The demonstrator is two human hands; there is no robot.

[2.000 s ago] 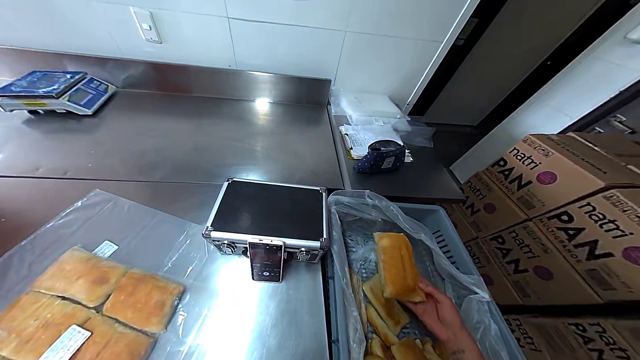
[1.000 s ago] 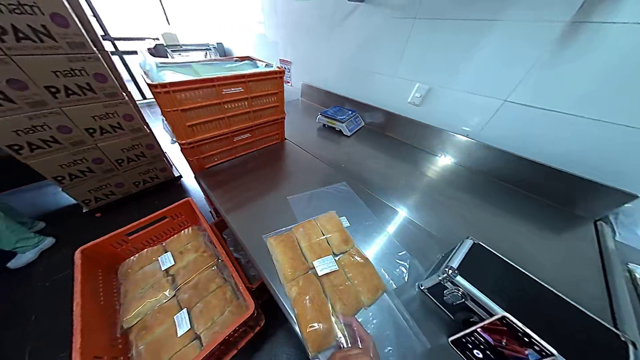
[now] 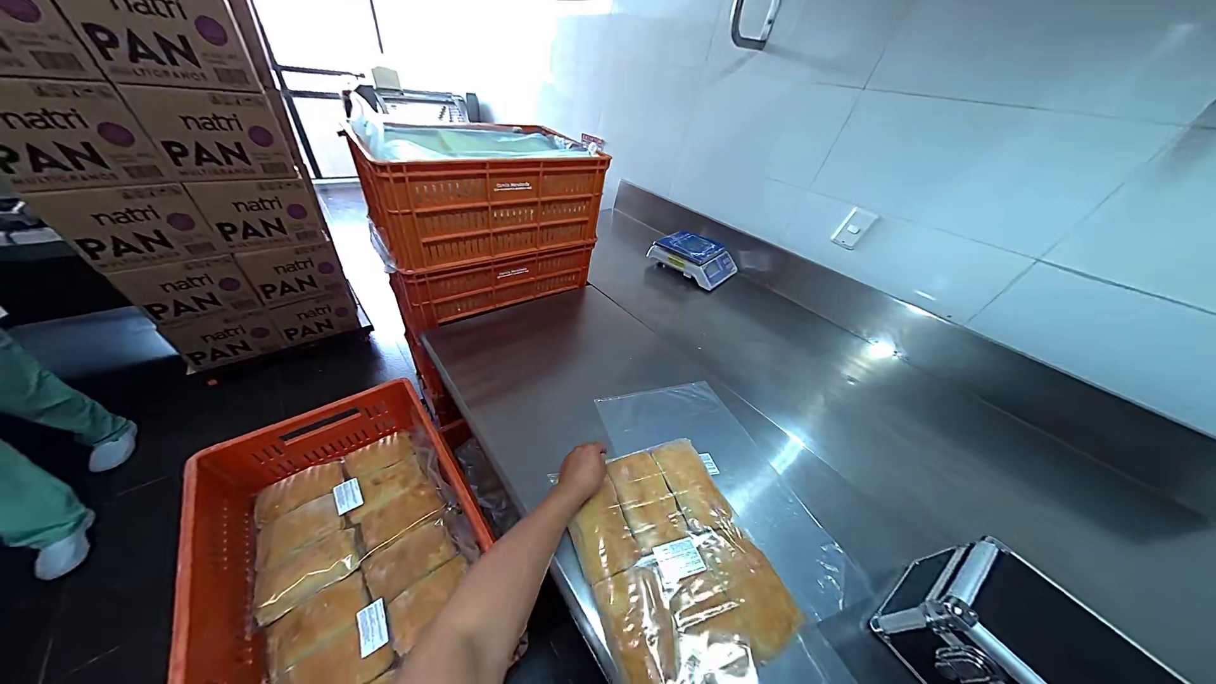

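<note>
A clear plastic bag of flat bread pieces (image 3: pixel 679 560) with a printed label lies on the steel table, near its front edge. My left hand (image 3: pixel 583 470) reaches to the bag's far left corner; its fingertips are at the plastic, and how firmly they hold it does not show. Under and beyond the bag lies another clear plastic bag (image 3: pixel 655 408). To the left, an orange plastic crate (image 3: pixel 190 532) holds several bagged, labelled bread packs (image 3: pixel 380 513). My right hand is out of view.
A black case with metal edges (image 3: pixel 1045 617) stands at the lower right of the steel table (image 3: pixel 570 351). Farther back are a digital scale (image 3: pixel 693 256) and stacked orange crates (image 3: pixel 494 204). Cardboard boxes (image 3: pixel 237 218) stand at the left, near a person's legs (image 3: pixel 47 475).
The view has swung left from the blue crate, where a hand held a bread piece. Since one second ago, a hand at the bread bag's near edge is gone, and my left hand is at its far corner.
</note>
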